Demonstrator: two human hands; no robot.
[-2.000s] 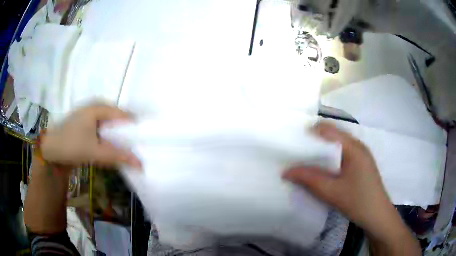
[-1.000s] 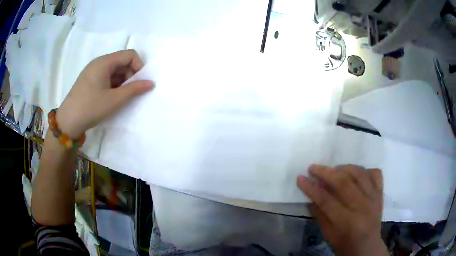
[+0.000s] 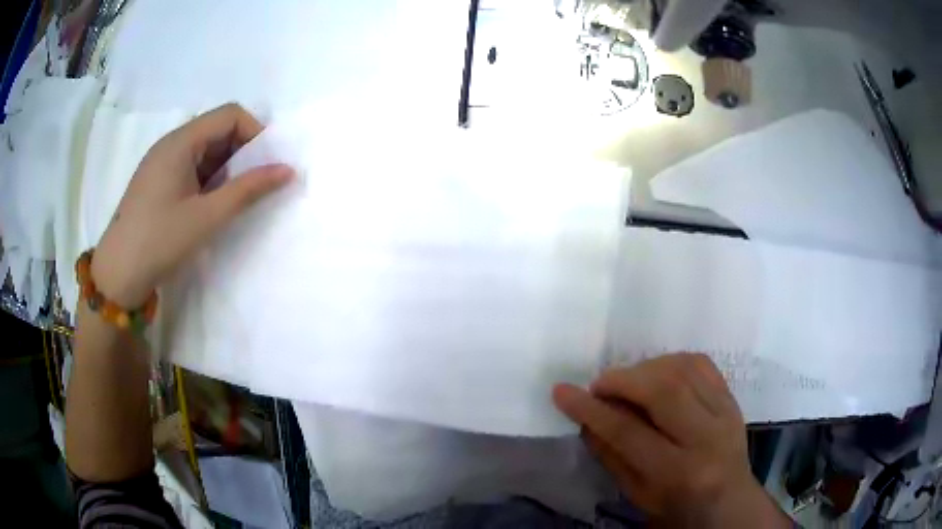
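A white fabric panel (image 3: 434,300) lies on the white tabletop in front of me, its right edge near the machine bed and its lower part hanging over the table's front edge. My left hand (image 3: 186,201) holds the panel's upper left part between thumb and curled fingers. My right hand (image 3: 666,429) has its thumb and fingers closed on the panel's lower right corner at the front edge. Another white piece (image 3: 795,191) lies right of the panel. Its exact borders are hard to tell from the tabletop.
The sewing machine head (image 3: 687,21) is at the top right, with a small tan knob (image 3: 727,83) beneath it. Dark snips (image 3: 888,129) lie at the right. White pieces (image 3: 36,165) are heaped at the left. Yellow rack tubes (image 3: 188,429) stand below left.
The panel, lifted and blurred two seconds ago, now lies flat on the table. The whole view has shifted slightly since one second ago. Both hands keep about the same places on the panel.
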